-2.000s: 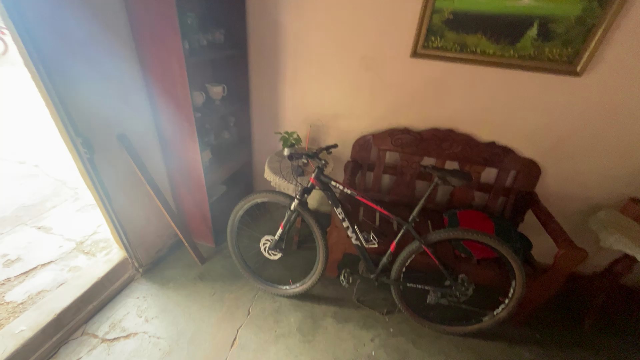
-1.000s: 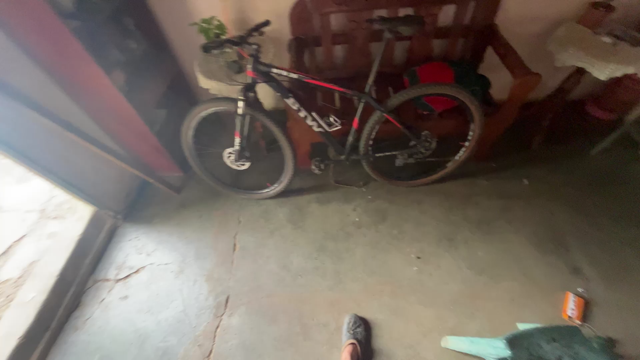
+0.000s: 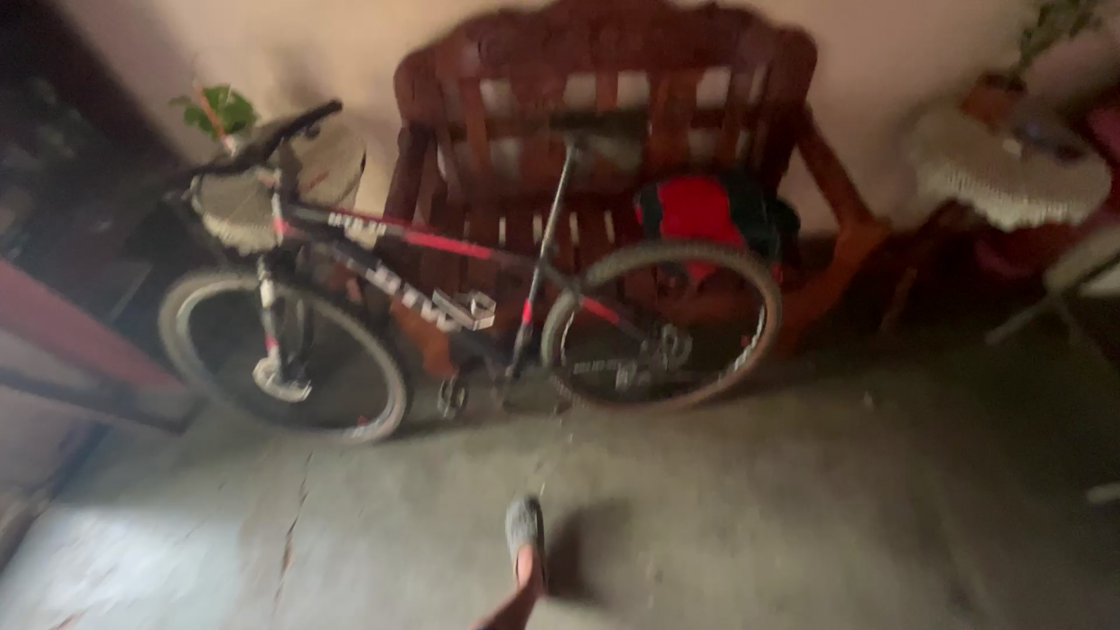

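Observation:
Neither my left hand nor my right hand shows in the head view, which is blurred. A black and red mountain bike (image 3: 420, 243) stands upright on the floor, its handlebar at the left. Behind it is a carved wooden bench (image 3: 604, 79) with a slatted back. On the bench seat, behind the rear wheel, lies a red and dark bag or cloth bundle (image 3: 696, 210). At the bottom middle, my foot in a grey shoe (image 3: 525, 522) is on or just above the concrete floor; which of the two, I cannot tell.
A small round table with a pale cover (image 3: 328, 166) and a green plant (image 3: 219, 112) stands behind the handlebar. At the right is another covered table (image 3: 1015, 171) with a potted plant (image 3: 993, 94). Cracks (image 3: 293, 534) run along the floor at the left.
The view has swung and come nearer to the bike. The teal item and orange tag seen at the lower right one second ago are out of view.

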